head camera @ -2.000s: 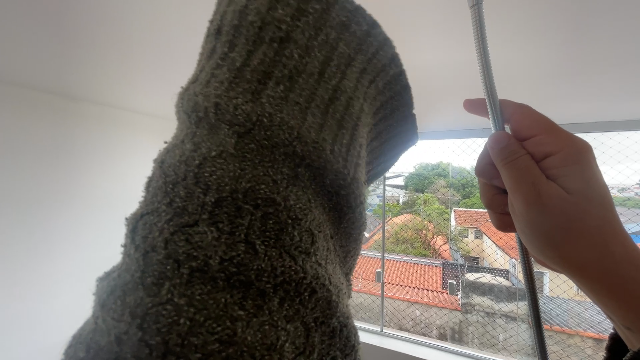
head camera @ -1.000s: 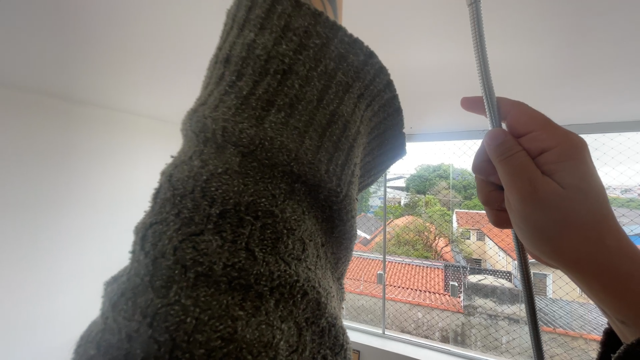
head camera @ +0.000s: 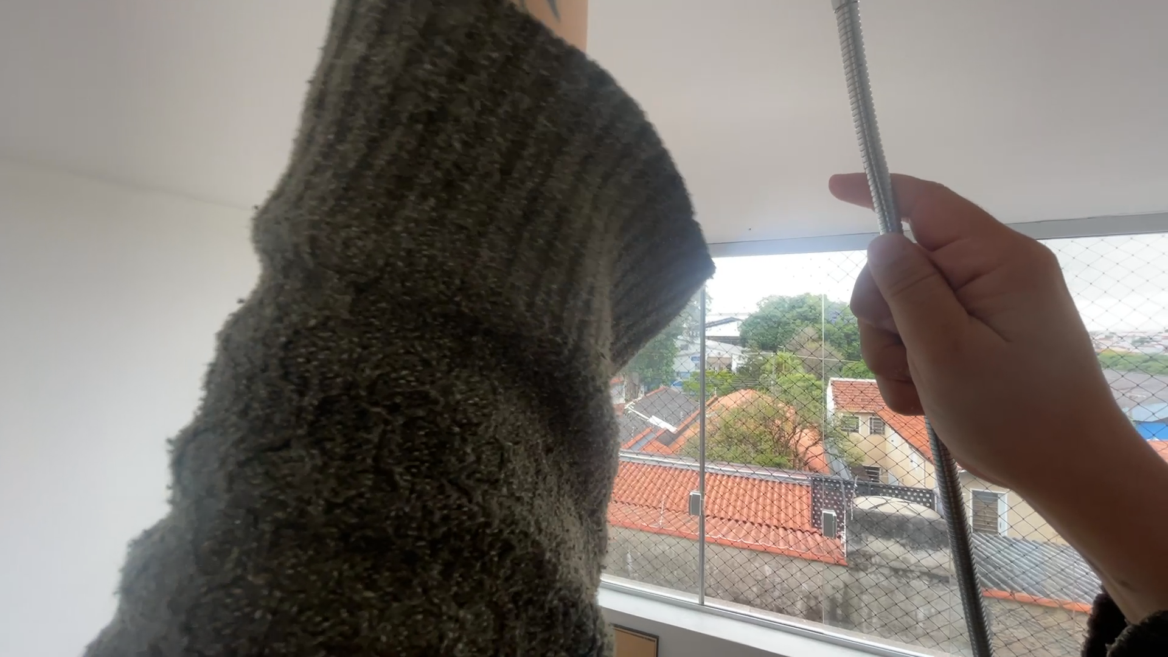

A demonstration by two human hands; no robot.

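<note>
A ribbed flexible metal hose (head camera: 867,119) runs down from the top edge, slightly slanted, to the bottom right. My right hand (head camera: 967,328) is closed around it, with the thumb against the front and the index finger reaching behind. A dark green-grey knitted sleeve (head camera: 438,365) of my left arm is raised and fills much of the left and centre. A strip of bare forearm (head camera: 564,20) with a dark mark shows above its loose cuff. My left hand itself lies beyond the top edge, so what it holds or touches is hidden.
Behind stands a window with safety netting (head camera: 776,511), a thin vertical frame bar and a pale sill (head camera: 693,623). Outside are tiled roofs and trees. A white wall (head camera: 100,365) is at the left, with a pale ceiling (head camera: 712,119) above. Below the sill, the corner of a framed panel (head camera: 636,641) shows.
The left sleeve has shifted slightly to the left, and more bare forearm shows above the cuff. My right hand keeps its hold on the hose, nearly unmoved.
</note>
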